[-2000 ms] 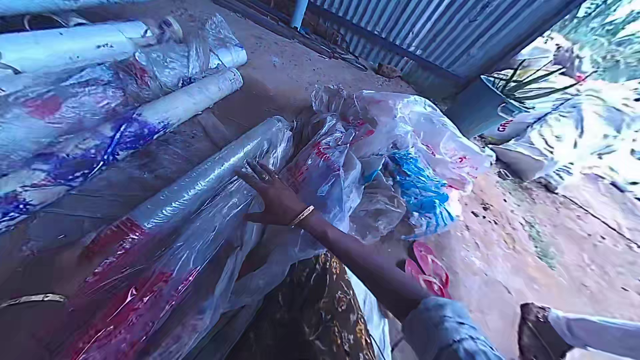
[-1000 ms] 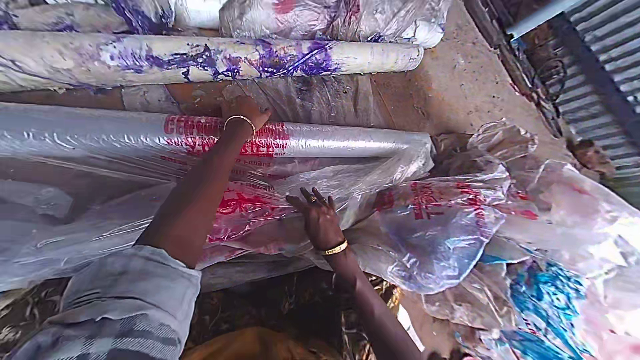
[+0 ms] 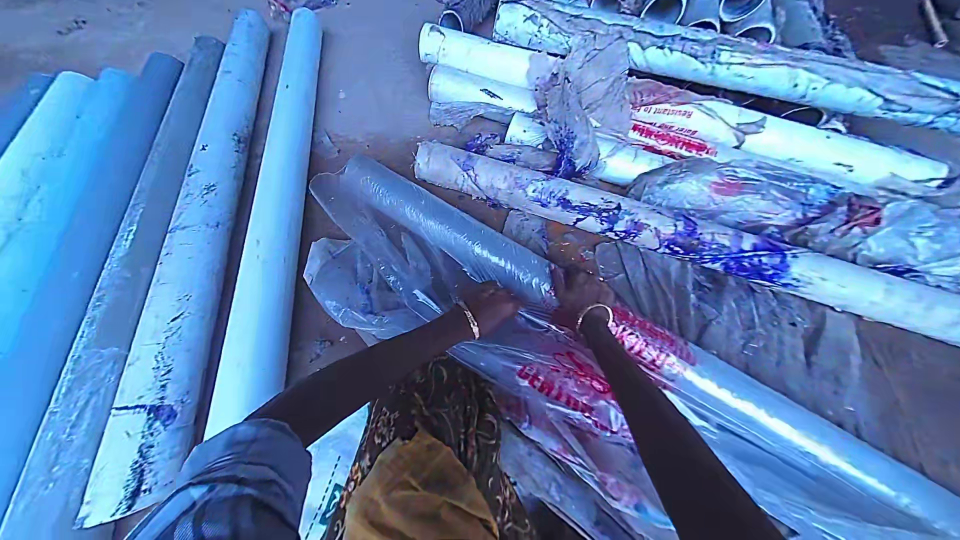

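Observation:
A long grey tube (image 3: 450, 225) wrapped in clear plastic film runs diagonally from the middle of the view to the lower right. My left hand (image 3: 491, 307), with a bangle at the wrist, has its fingers curled on the plastic film (image 3: 405, 292) at the near side of the tube. Just right of it, my right hand (image 3: 581, 292) is closed over the film on top of the tube, beside red print. Both sets of fingertips are partly hidden. Loose film with red print (image 3: 570, 382) spreads below the hands.
Several pale tubes (image 3: 270, 225) lie side by side at the left. A white tube with purple stains (image 3: 615, 210) lies beyond the wrapped one. More tubes partly covered in torn plastic (image 3: 787, 142) are at the upper right. Brown and patterned cloth (image 3: 420, 487) is nearest me.
The view has swung far to the left, to the tube's other end. My hands, apart on the film one second ago, are now close together on it.

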